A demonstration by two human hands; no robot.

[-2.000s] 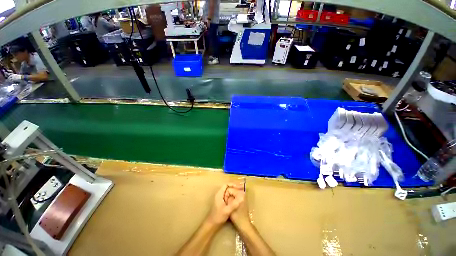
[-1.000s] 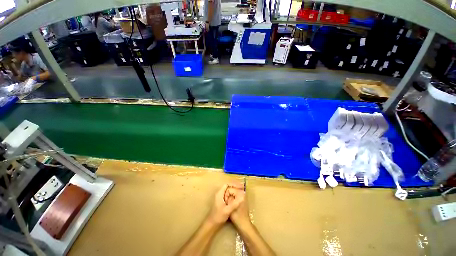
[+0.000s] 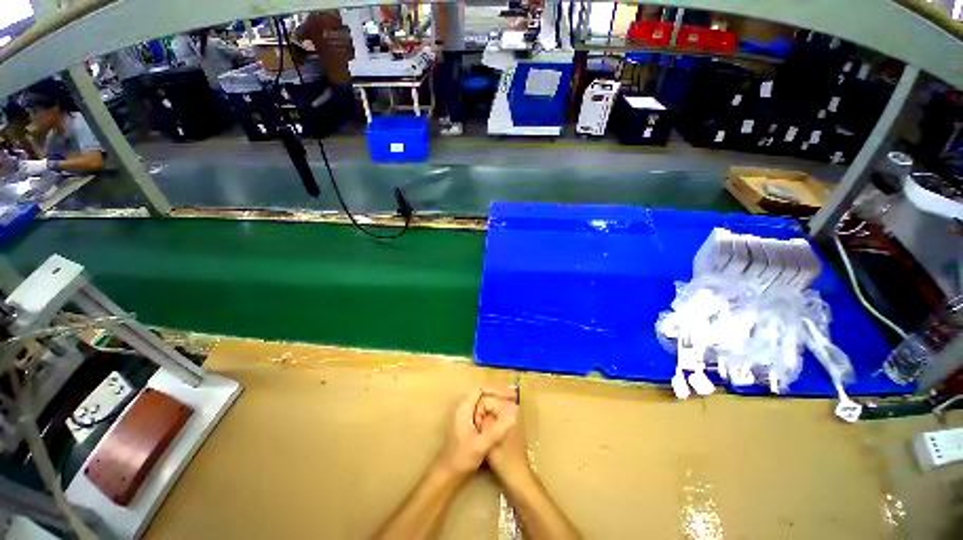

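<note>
My left hand [image 3: 465, 430] and my right hand [image 3: 504, 427] are clasped together above the tan bench top [image 3: 317, 443], near its middle. Their fingers are folded into each other, and no object shows in them. What lies between the palms is hidden. White power strips [image 3: 758, 258] stand in a row on the blue plastic sheet [image 3: 576, 280], to the right and beyond my hands. Crinkly clear bags [image 3: 744, 322] with white cords lie in front of them. White plugs [image 3: 847, 408] hang over the sheet's near edge.
A press fixture with a red-brown block [image 3: 137, 445] stands at left. A green conveyor [image 3: 296, 280] runs behind the bench. A black cable [image 3: 338, 190] hangs over it. A white outlet block [image 3: 938, 447] and a clear bottle [image 3: 906, 357] are at right. A person [image 3: 69, 137] sits far left.
My hands have not visibly moved. The seated person at far left has shifted their arms, with one hand now near the face. A person in brown has come into fuller view in the background.
</note>
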